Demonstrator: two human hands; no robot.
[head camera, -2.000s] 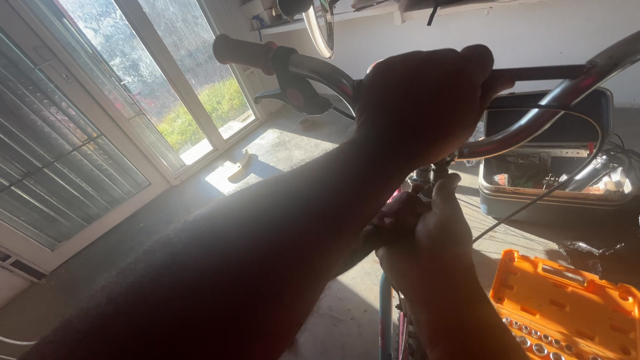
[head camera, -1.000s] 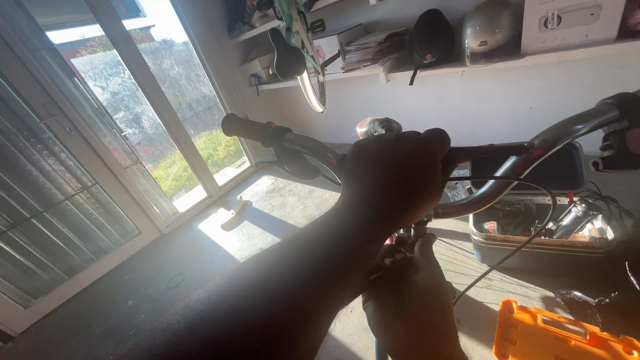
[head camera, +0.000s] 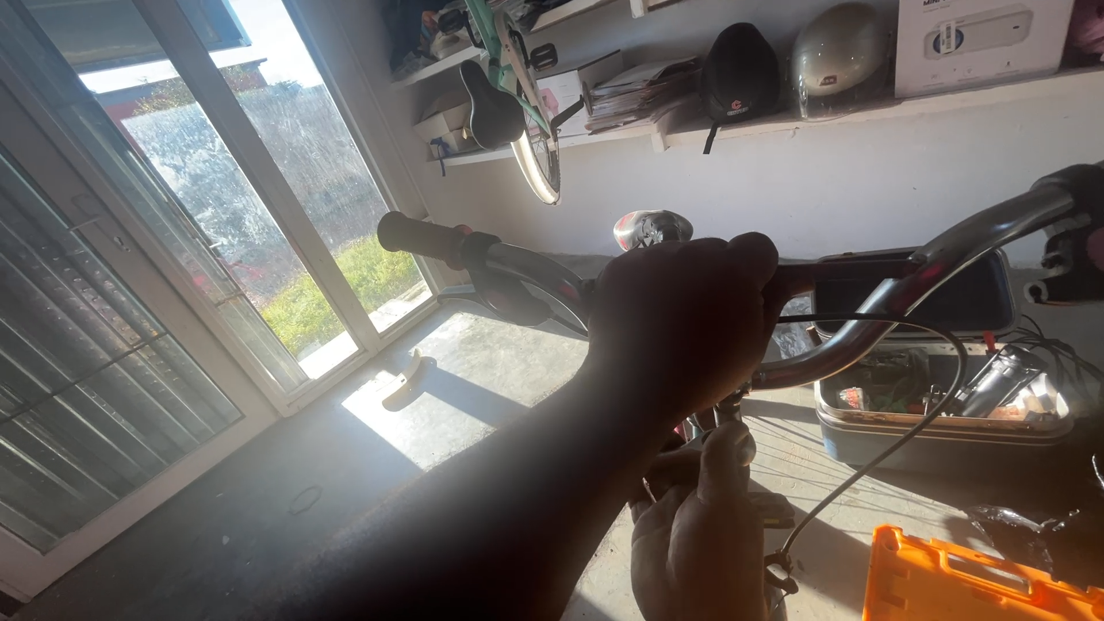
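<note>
A bicycle handlebar (head camera: 871, 323) of shiny metal spans the middle and right of the view, with a dark grip (head camera: 420, 240) and a brake lever at its left end. My left hand (head camera: 686, 315) is closed over the middle of the bar and hides the part it holds. Below it, my right hand (head camera: 699, 526), thumb up, curls around the bicycle's front near the stem; its exact hold is hidden. A small dark piece (head camera: 772, 509) sticks out beside that hand. A black cable (head camera: 897, 448) loops down on the right. The bicycle's saddle (head camera: 653, 228) shows behind my left hand.
An open box (head camera: 940, 427) of parts stands on the floor at right, above an orange plastic case (head camera: 949, 582). Another bicycle's wheel (head camera: 536, 164) hangs near the wall shelf (head camera: 888, 112), which holds helmets and boxes. A glass door (head camera: 112, 345) stands left; a curved piece (head camera: 408, 381) lies on the floor.
The view has tilted up, bringing the shelf and helmets into sight. Both hands stay at the bicycle's front, the left on the bar and the right below it.
</note>
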